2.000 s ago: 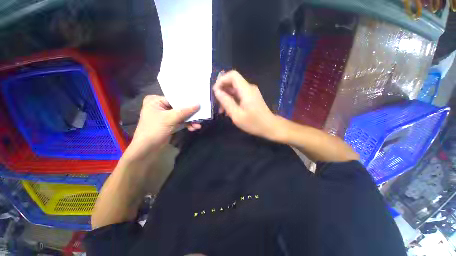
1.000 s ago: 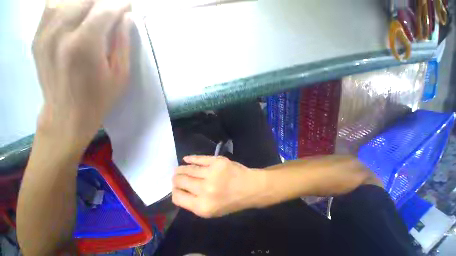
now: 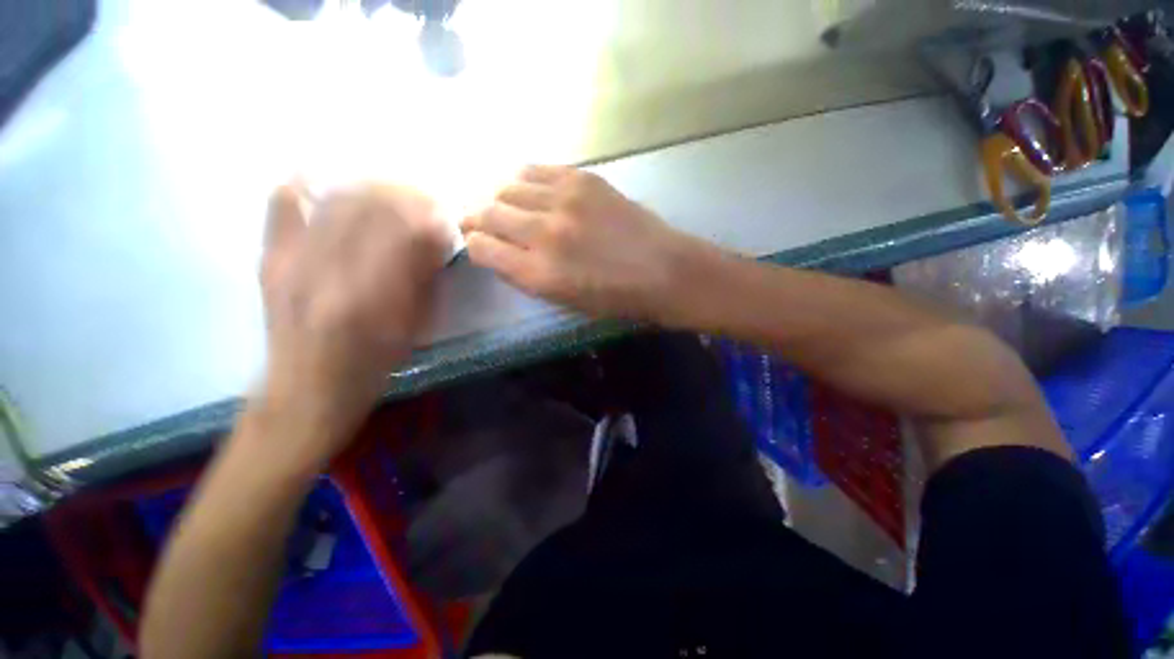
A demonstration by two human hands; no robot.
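My left hand (image 3: 350,277) is blurred over the white tabletop (image 3: 129,328), in the lamp's glare. My right hand (image 3: 560,242) is beside it on the right, fingers bent and fingertips close together near the left hand. A short dark edge shows between the hands. The glare and the hands hide whatever lies there, so I cannot tell what either hand holds. Small dark machine parts (image 3: 442,45) show at the top edge, above the hands, washed out by light.
Several scissors with orange and dark red handles (image 3: 1017,180) hang at the right table edge. Below left is a red basket (image 3: 373,547) with a blue one (image 3: 341,605) inside. Blue baskets (image 3: 1120,399) stand at the right. A small white piece (image 3: 614,444) lies by my lap.
The view has shifted up over the table. My right hand has gone from above the lap to the tabletop, beside my left. The long white panel that hung over the edge no longer shows clearly.
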